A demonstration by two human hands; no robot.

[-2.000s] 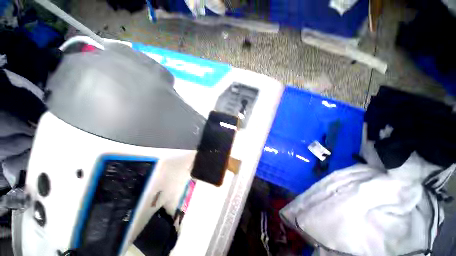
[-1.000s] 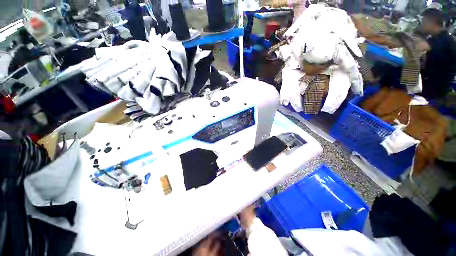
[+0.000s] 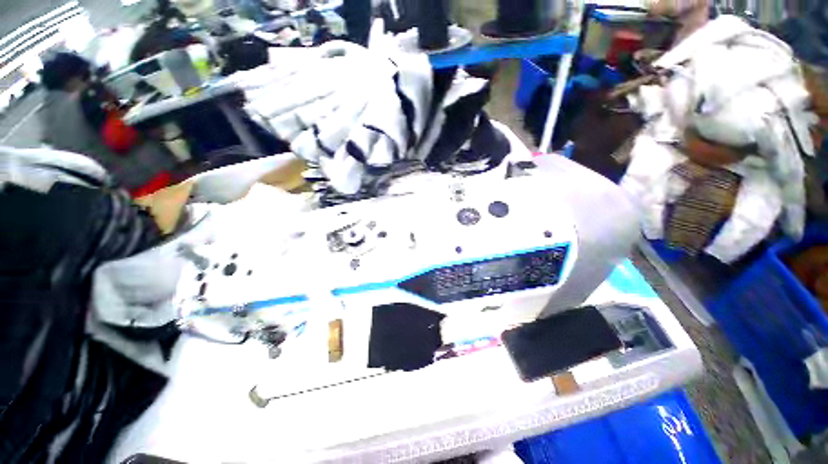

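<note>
Neither of my hands is in the picture. The white sewing machine [image 3: 409, 227] with a blue stripe and a dark display panel [image 3: 495, 275] stands before me. A small stack of black cut pieces [image 3: 404, 337] lies on the bed below the panel. A yellow-brown block [image 3: 335, 341] stands left of it. The needle area [image 3: 268, 335] is blurred. A thin dark line, perhaps thread, runs to a small tan piece [image 3: 260, 396] near the front. Black and white garment panels [image 3: 68, 299] hang in a heap at the left end.
A smartphone [image 3: 561, 343] lies at the table's right end, beside pink and blue sticks [image 3: 468, 347]. A blue crate [image 3: 626, 439] is below the front edge. A fanned bundle of white and black panels [image 3: 363, 113] is behind the machine. White garments [image 3: 744, 109] are piled at right.
The view has swung left and up, so the machine and bundle sit further right. The hands and pale sleeve seen below the table's front edge a second ago are out of view.
</note>
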